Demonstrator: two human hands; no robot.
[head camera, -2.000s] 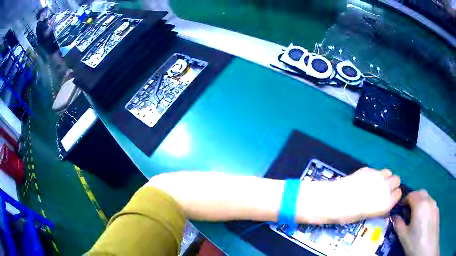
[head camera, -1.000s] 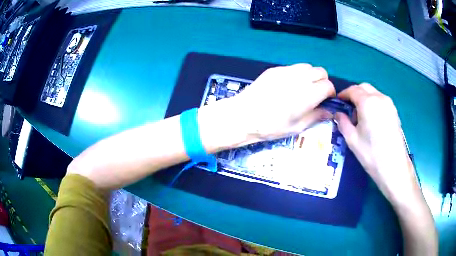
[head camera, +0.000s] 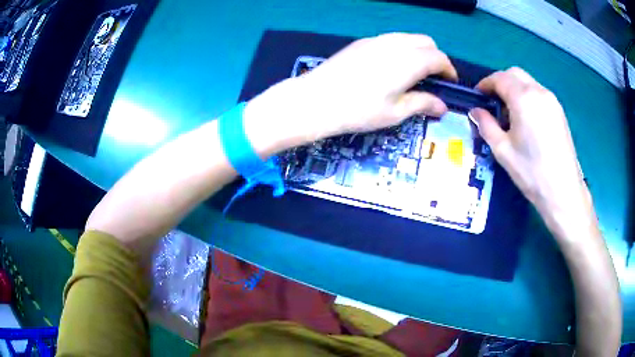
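Observation:
A silver-rimmed device chassis (head camera: 376, 164) with a mainboard lies on a black foam pad (head camera: 390, 240). Yellow-orange patches show near its right end. My left hand (head camera: 390, 80), with a blue strap on the wrist, reaches over the chassis and grips the left end of a dark elongated part (head camera: 456, 95). My right hand (head camera: 522, 118) grips the right end of the same part, at the far right edge of the chassis. My left hand and forearm hide the upper left of the board. I cannot tell exactly what the dark part is.
Another chassis (head camera: 94, 63) lies on a foam pad at the left, with more units beyond it. A pale ribbed rail (head camera: 557, 35) runs along the bench's back. A dark object stands at the right edge. Clear plastic packaging (head camera: 179, 279) is below the front edge.
The view has swung right and down, bringing the chassis to the middle and putting the fans out of view. Both hands stay on the dark part, now more exposed between them.

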